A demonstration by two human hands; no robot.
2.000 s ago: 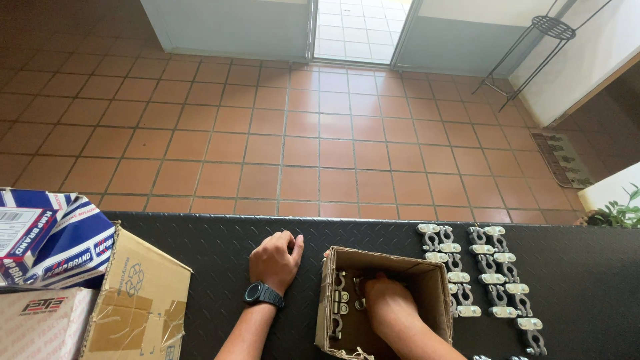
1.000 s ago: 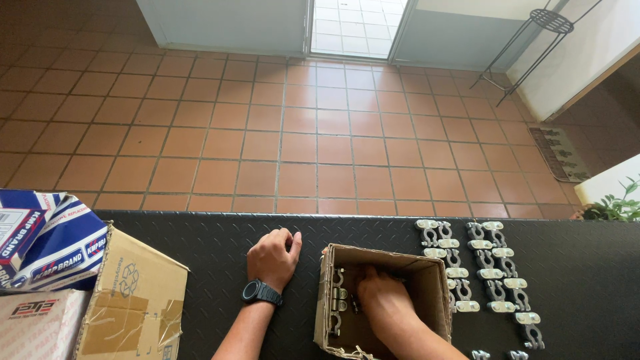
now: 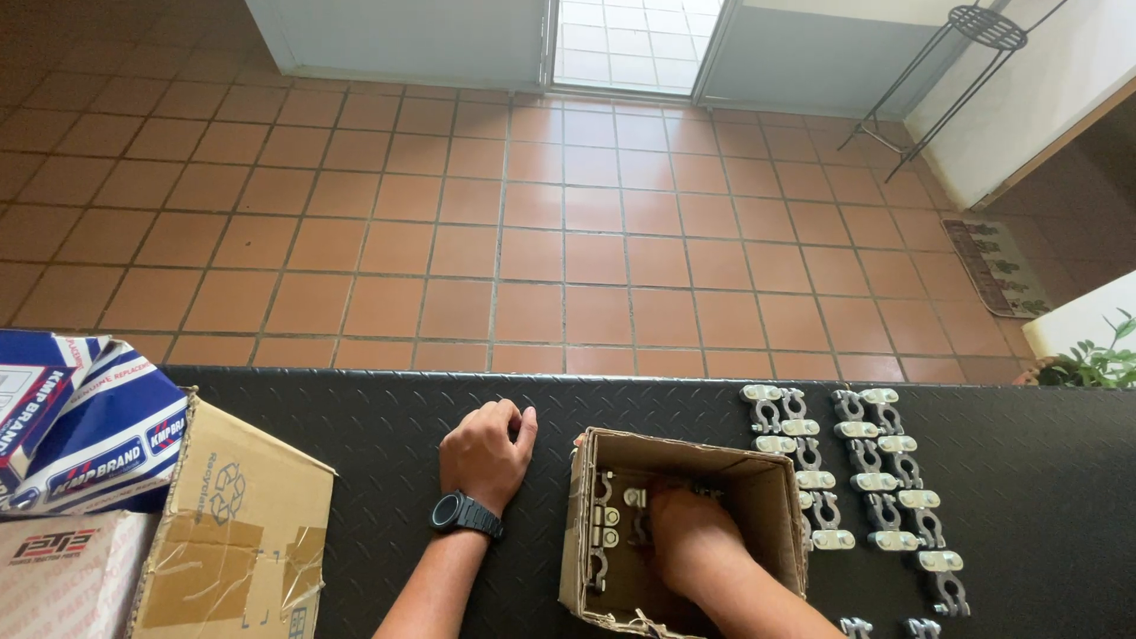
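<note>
My right hand reaches down inside an open cardboard box; its fingers are hidden, so its hold cannot be made out. Against the box's left inner wall lie metal battery terminal clamps, and another clamp is just left of my fingers. My left hand, with a black watch on the wrist, rests on the black textured tabletop with its fingers curled, left of the box, holding nothing visible. Right of the box, several more battery terminal clamps lie in columns on the tabletop.
At the left stand a larger cardboard box, blue and white product boxes and a pale printed box. The black tabletop ends at a straight far edge. Beyond are a tiled floor, a metal stand and a potted plant.
</note>
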